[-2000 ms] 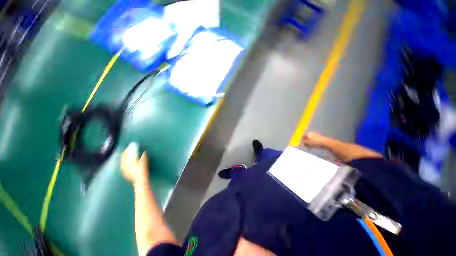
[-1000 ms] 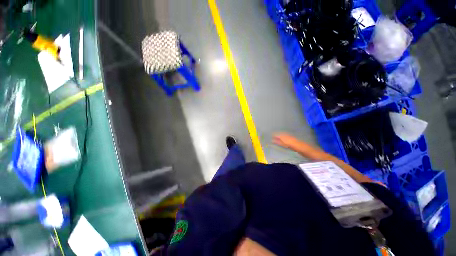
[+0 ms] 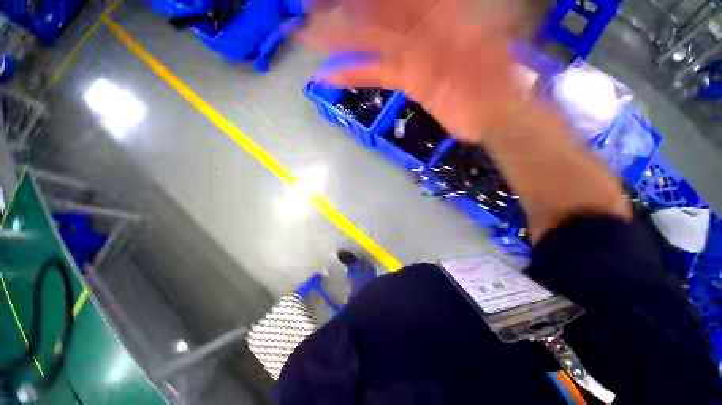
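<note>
My right hand [image 3: 412, 55] is raised large and blurred at the top centre, close to the camera. Its fingers are apart and I see nothing in it. It covers part of a row of blue crates [image 3: 336, 113] on the floor. The crates hold black cables [image 3: 467, 178] with shiny tips. I cannot see the hand touching them. My left hand is out of the picture. A dark, blurred loop of black cable [image 3: 38, 316] lies on the green bench [image 3: 111, 360] at the lower left.
A stool [image 3: 281, 336] with a checked seat stands beside the bench near my body. A yellow lane line [image 3: 237, 136] crosses the grey floor. Clear plastic bags [image 3: 590, 95] and a white sheet [image 3: 682, 228] lie on crates at the right. More blue crates [image 3: 257, 35] are at the top.
The view has turned, and the bench now fills only the lower left. The stool shows lower and nearer. My right hand has risen from beside my body to the top centre.
</note>
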